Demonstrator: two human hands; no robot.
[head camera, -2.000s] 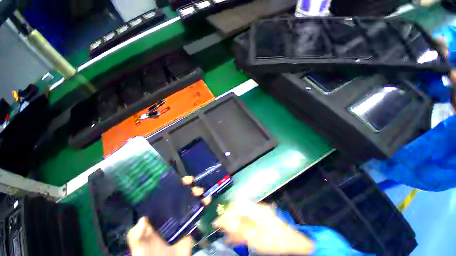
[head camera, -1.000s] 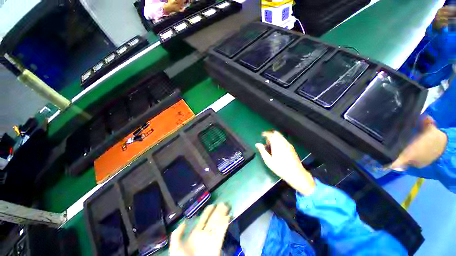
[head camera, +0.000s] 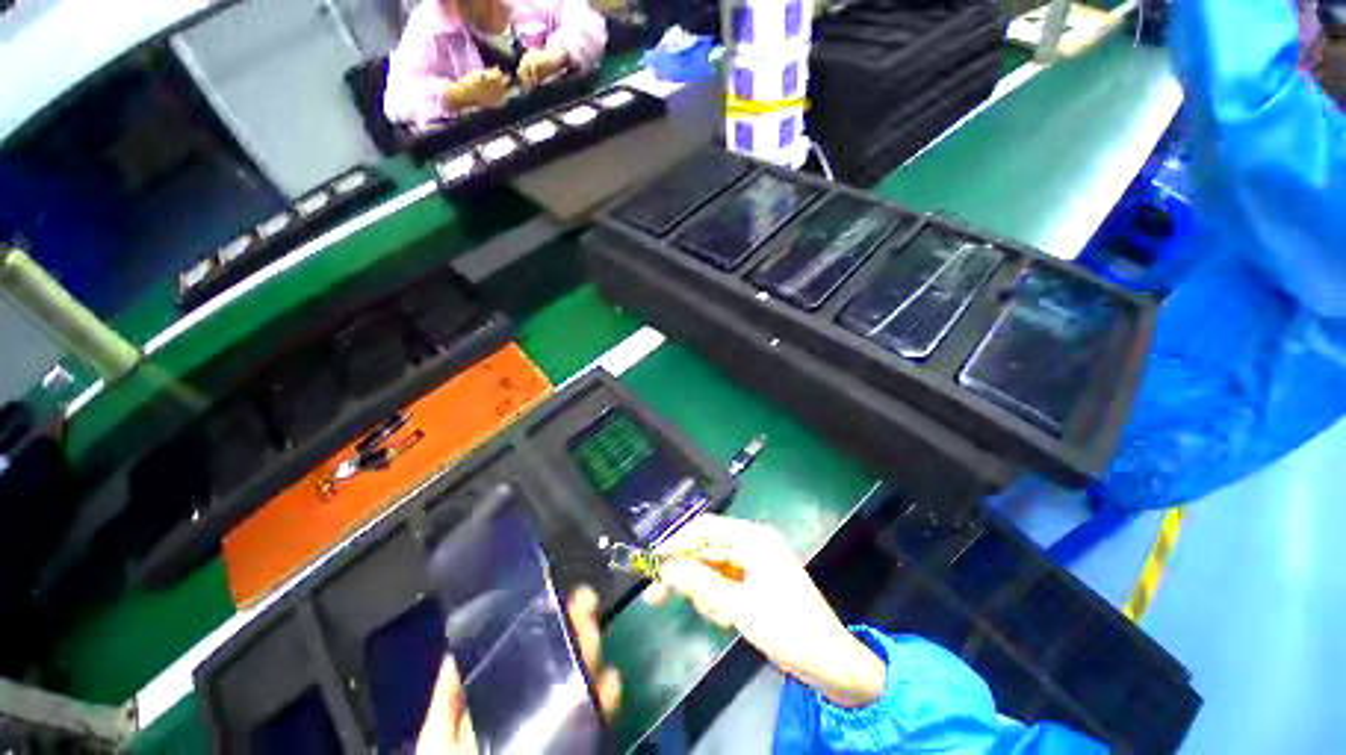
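Observation:
My left hand (head camera: 594, 652) holds a dark smartphone (head camera: 509, 627), tilted, above the working foam tray (head camera: 328, 649). My right hand (head camera: 753, 590) pinches a small yellow-gold tool (head camera: 645, 561) just right of that phone, with a gap between them. A phone with a green test grid (head camera: 635, 469) lies in the tray's rightmost slot. Dark phones lie in the left slots, partly hidden by the held phone and my left hand. A small silver-tipped dark piece (head camera: 747, 454) lies on the green bench right of the tray.
Stacked foam trays (head camera: 886, 387) with phones stand at the right. An orange mat (head camera: 281, 543) with small tools and a rear foam tray (head camera: 163, 516) lie beyond. A person in blue (head camera: 1255, 339) stands at right; one in pink (head camera: 428, 67) sits behind.
My left hand has lifted a phone from the tray. My right hand has taken hold of the yellow tool. The neighbour's hand has left the stacked tray, and the view has shifted.

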